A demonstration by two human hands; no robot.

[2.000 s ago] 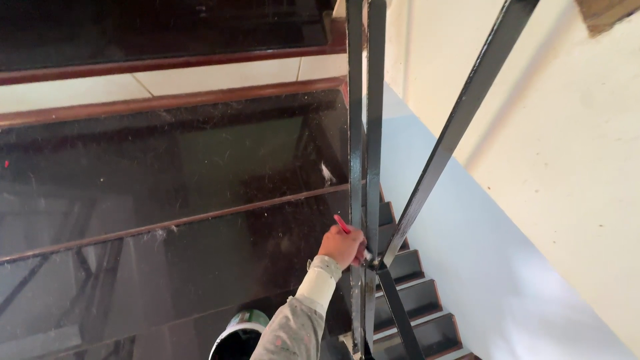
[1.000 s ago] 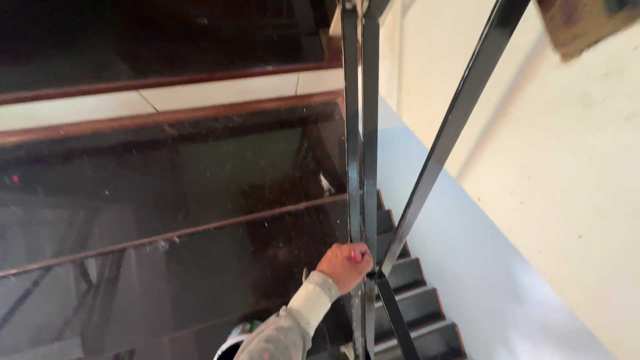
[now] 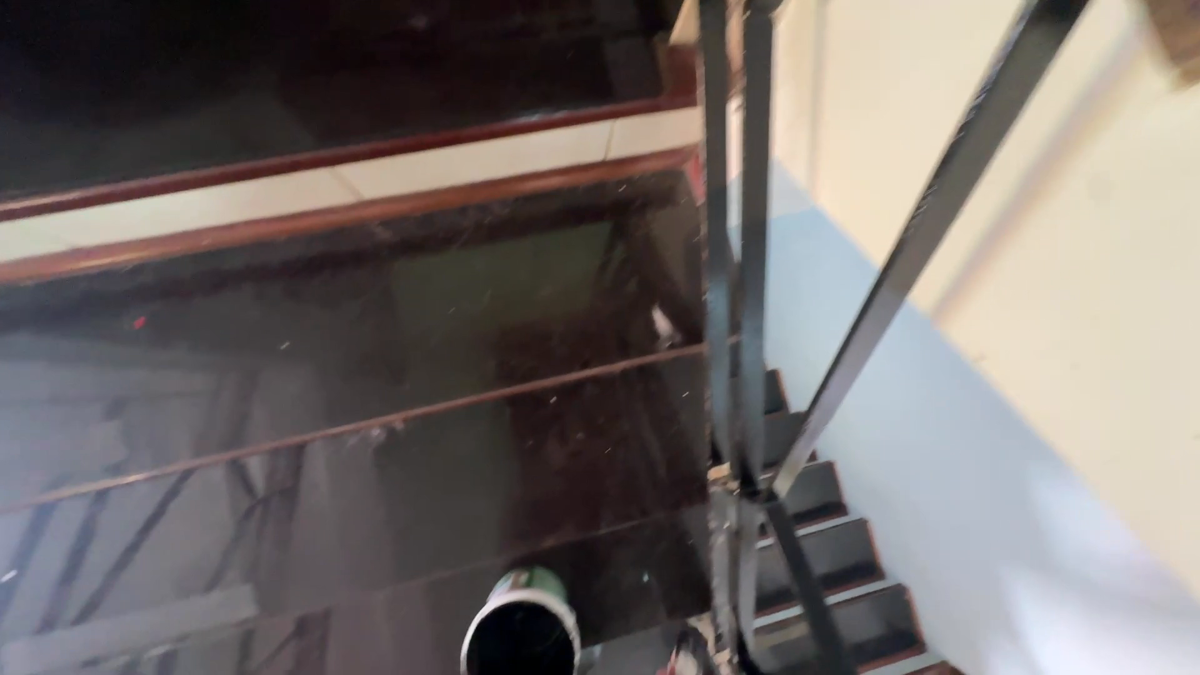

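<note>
Neither my left hand nor my right hand can be made out. Dark metal railing bars [image 3: 753, 244] stand upright right of centre, and a slanted dark bar [image 3: 900, 262] meets them at a joint [image 3: 755, 487]. Another dark bar [image 3: 808, 586] runs down from that joint. Near the bottom centre, an open pail [image 3: 566, 614] with a pale rim and green on its side has a dark inside; its contents cannot be told. A small blurred reddish and grey thing [image 3: 689, 652] shows at the bottom edge beside the railing, too unclear to name.
Glossy dark steps [image 3: 450, 309] with reddish-brown edges spread across the left. A lower flight of dark stairs [image 3: 834, 553] descends beyond the railing. At the right is a cream and pale blue wall [image 3: 1059, 309], with a brown object [image 3: 1177, 37] in the upper corner.
One of my hands, earlier at the railing joint with a red-handled tool, has left that spot and is out of sight. More of the pail shows now.
</note>
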